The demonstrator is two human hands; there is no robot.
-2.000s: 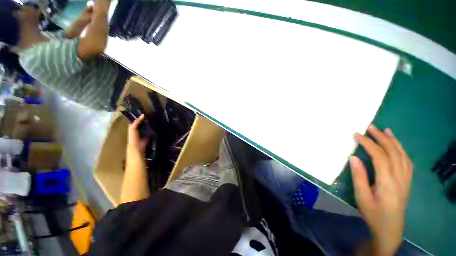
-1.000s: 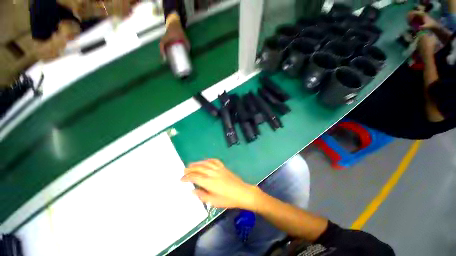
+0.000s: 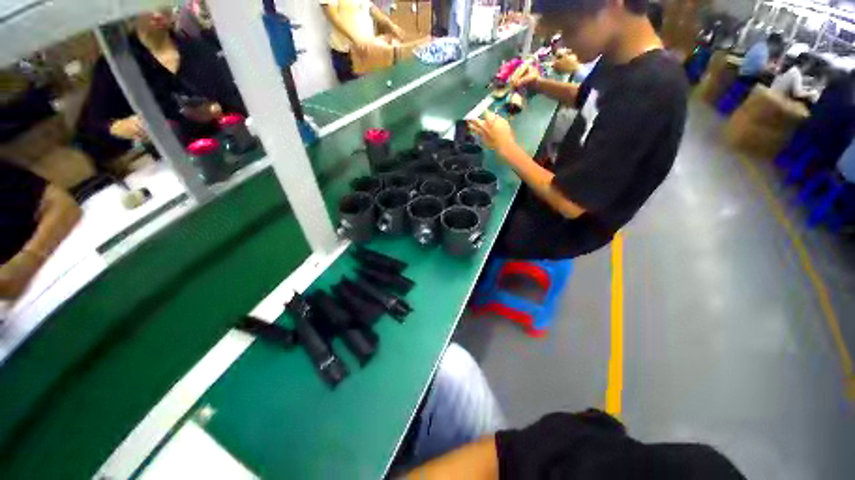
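A loose heap of narrow black handle shells [image 3: 347, 314] lies on the green bench in front of me. Beyond it stands a close group of wide, open black head housings [image 3: 427, 214] with short side stubs. One black unit with a pink top [image 3: 377, 141] stands at the back of that group. A corner of the white work mat [image 3: 192, 457] shows at the bottom left. Only my right sleeve and part of the forearm show at the bottom edge; my right hand is cut off. My left hand is out of the picture.
A white post [image 3: 272, 122] rises from the bench's white edging. A seated person in black [image 3: 623, 141] works at the right side, with a blue-and-red stool [image 3: 525, 292]. More people sit across the bench, with pink-topped units [image 3: 204, 161]. A yellow line [image 3: 615, 328] marks the grey floor.
The view has swung right along the bench, away from the carton and most of the mat. My right hand, earlier at the mat's edge, has left the picture; my left hand, earlier in the carton, is gone too.
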